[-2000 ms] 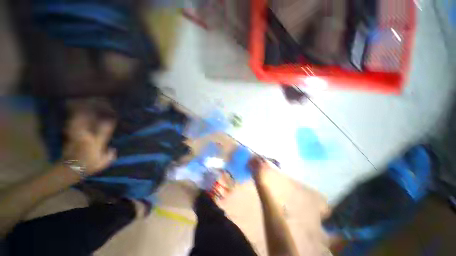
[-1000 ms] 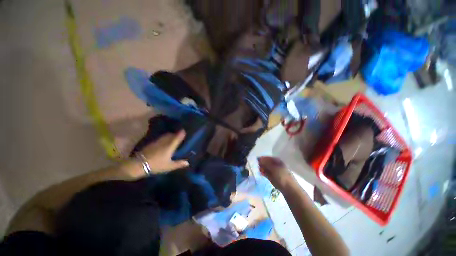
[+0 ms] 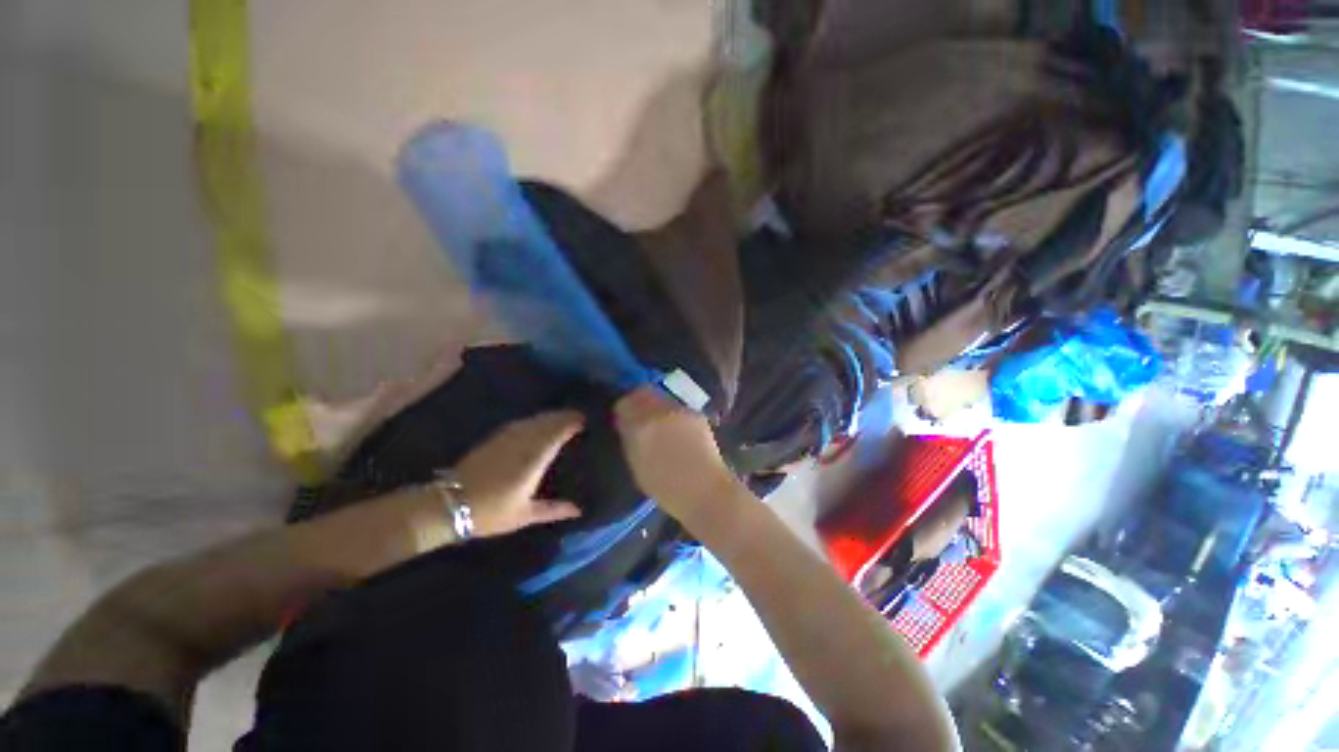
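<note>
Black cut panels (image 3: 455, 411) lie in a loose stack in front of me. A light-blue separator sheet (image 3: 507, 250) sticks out from them, beside a brown-faced panel (image 3: 698, 272). A white bundle label (image 3: 684, 388) lies at its lower end. My left hand (image 3: 517, 473), with a bracelet at the wrist, rests on the black panels with thumb and fingers apart. My right hand (image 3: 664, 448) is curled at the lower end of the blue sheet, just below the label. Its fingertips are partly hidden, so what it grips cannot be told.
More dark bundles with blue layers (image 3: 1013, 191) are heaped at the upper right. A red plastic basket (image 3: 977, 514) holds dark pieces at the right. A bright blue plastic bag (image 3: 1079, 367) lies behind it. Yellow tape (image 3: 242, 250) runs along the floor at the left.
My right hand has moved from beside the stack onto it, by the label. My left hand stays on the panels. The view has turned, so the basket sits lower and looks smaller.
</note>
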